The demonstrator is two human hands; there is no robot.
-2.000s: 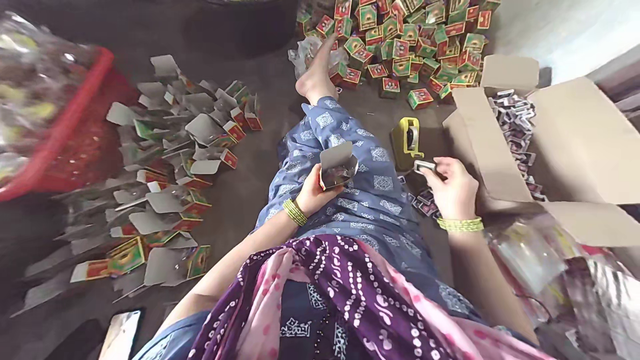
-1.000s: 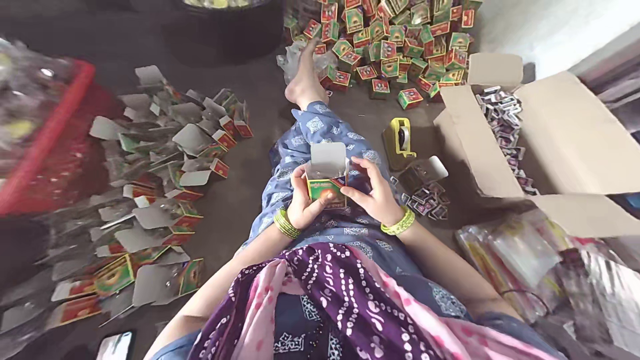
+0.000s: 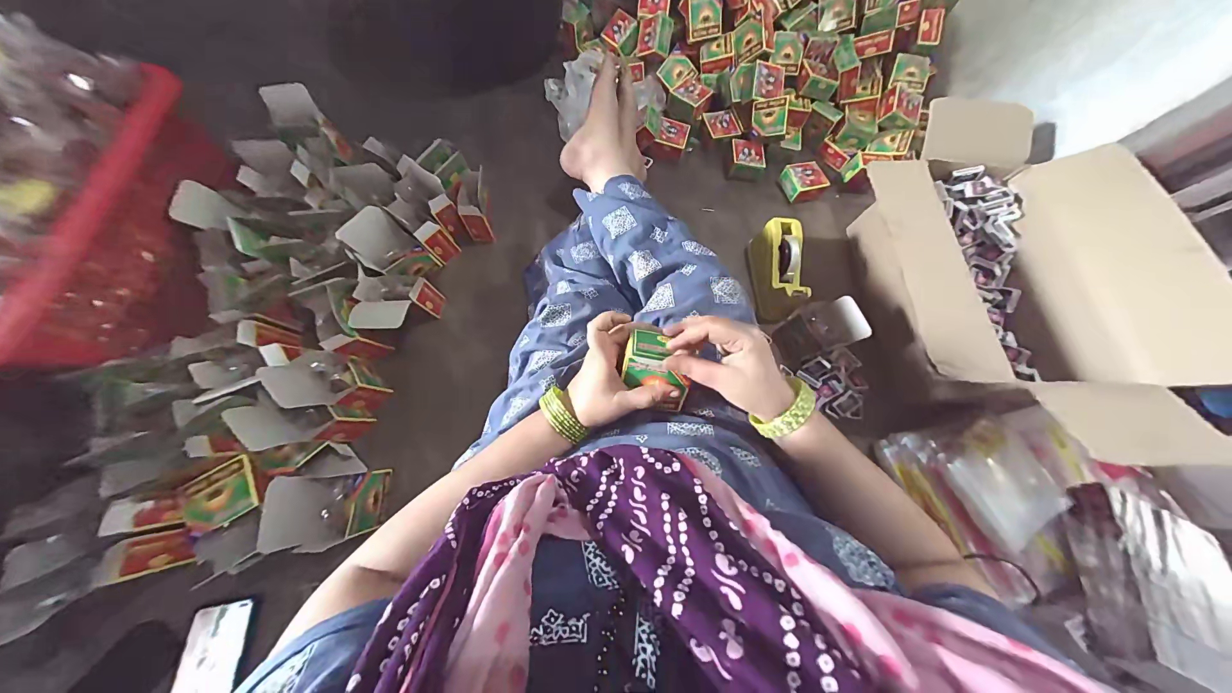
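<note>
A small green and red cardboard box (image 3: 647, 361) with a closed top is held above my lap. My left hand (image 3: 608, 380) grips its left side and lower front, thumb across the front. My right hand (image 3: 730, 364) has its fingers on the box's top and right side; whether it pinches the box I cannot tell. To the right of my leg stands a yellow tape dispenser (image 3: 778, 268). Near my right wrist lie a pile of small dark packets (image 3: 835, 385) and a box with a raised grey flap (image 3: 852, 320).
Many open-flapped boxes (image 3: 289, 375) lie left, beside a red plastic basket (image 3: 106, 231). Closed boxes (image 3: 770, 106) are heaped beyond my foot. At right stand a large carton (image 3: 905, 269) holding small packets and some plastic bags (image 3: 982, 481). A phone (image 3: 214, 645) lies lower left.
The held box had its grey flap raised in both earlier frames; now its top is closed. My right hand was near the dispenser with a small item, then came over to the box.
</note>
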